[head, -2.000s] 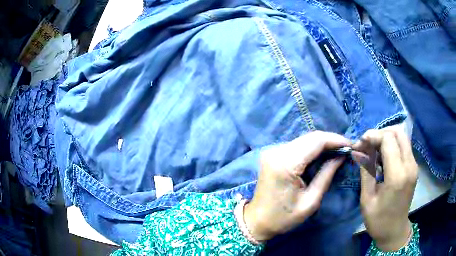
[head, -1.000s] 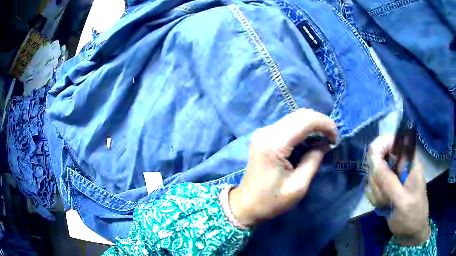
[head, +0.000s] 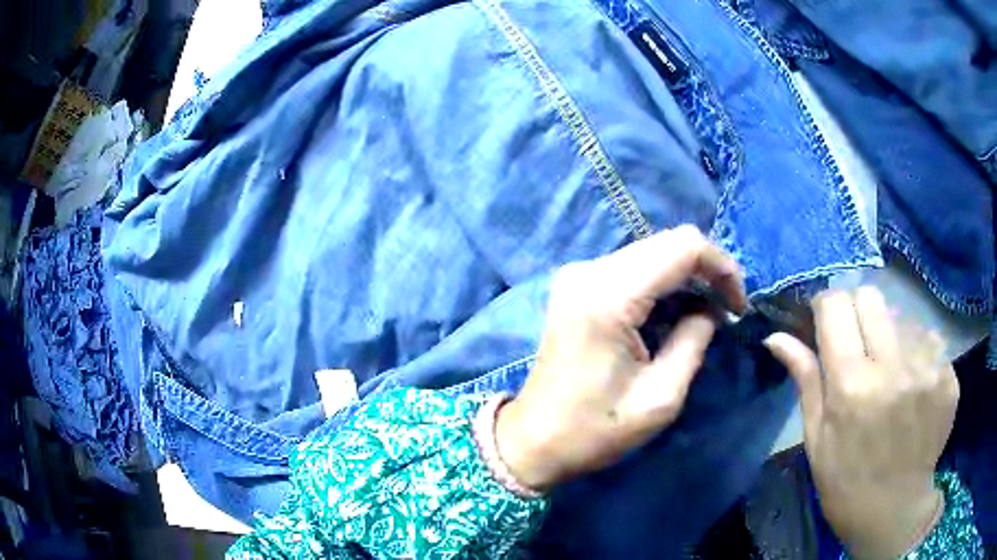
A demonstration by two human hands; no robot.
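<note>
A blue denim shirt lies spread with its paler inside face up, a yellowish seam running down from the top. Its dark neck label and collar are at the upper right. My left hand pinches the shirt's edge just below the collar between thumb and fingertips. My right hand is just right of it, back of the hand up, thumb towards the pinched edge. Its fingers are curled and partly blurred; whether it holds anything is hidden.
A white table shows its edge at the lower left. More denim garments lie at the right. A heap of ruffled blue pieces is at the left, with whitish crumpled material above it.
My right hand moved away to the right from the pinched edge, then came partly back towards it. My left hand kept its pinch and shifted slightly left. The shirt shifted left in view.
</note>
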